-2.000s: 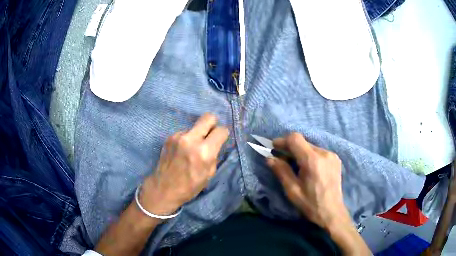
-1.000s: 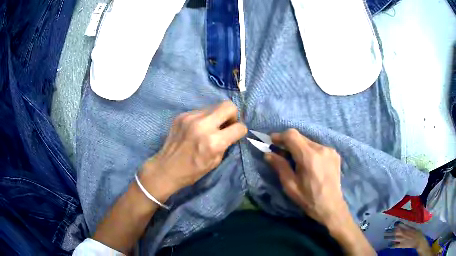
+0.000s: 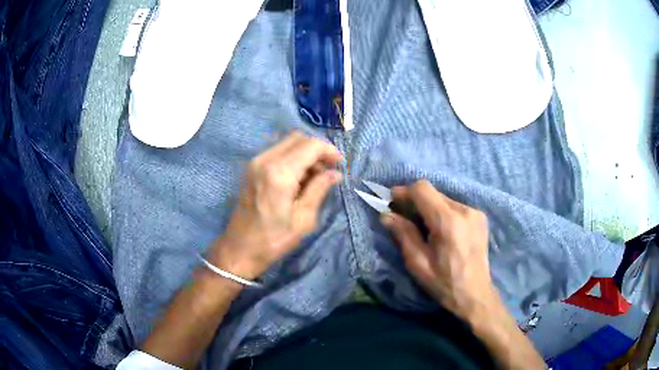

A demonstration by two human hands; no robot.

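Inside-out pale grey-blue jeans (image 3: 195, 188) lie in front of me, with a white pocket bag on each side of the dark blue fly facing (image 3: 318, 58). My left hand (image 3: 282, 202), slightly blurred, is over the crotch seam just below the fly. Its thumb and index fingertips are a little apart, and no thread shows between them. My right hand (image 3: 448, 246) holds thread snips (image 3: 374, 198) just right of the seam. The two silver blades are apart and point up-left towards the left fingertips. The snips' handle is mostly hidden in the hand.
Dark blue jeans (image 3: 43, 166) are piled along the left side. The pale table (image 3: 614, 144) shows at the right. A small white label (image 3: 134, 32) is at the upper left. A red object (image 3: 599, 296) and a blue one (image 3: 592, 350) are at the lower right.
My left hand moved up and right to the seam, then slightly back left, its fingertips parting. The snips moved up slightly. Another person's hand seen lower right a second ago is no longer there.
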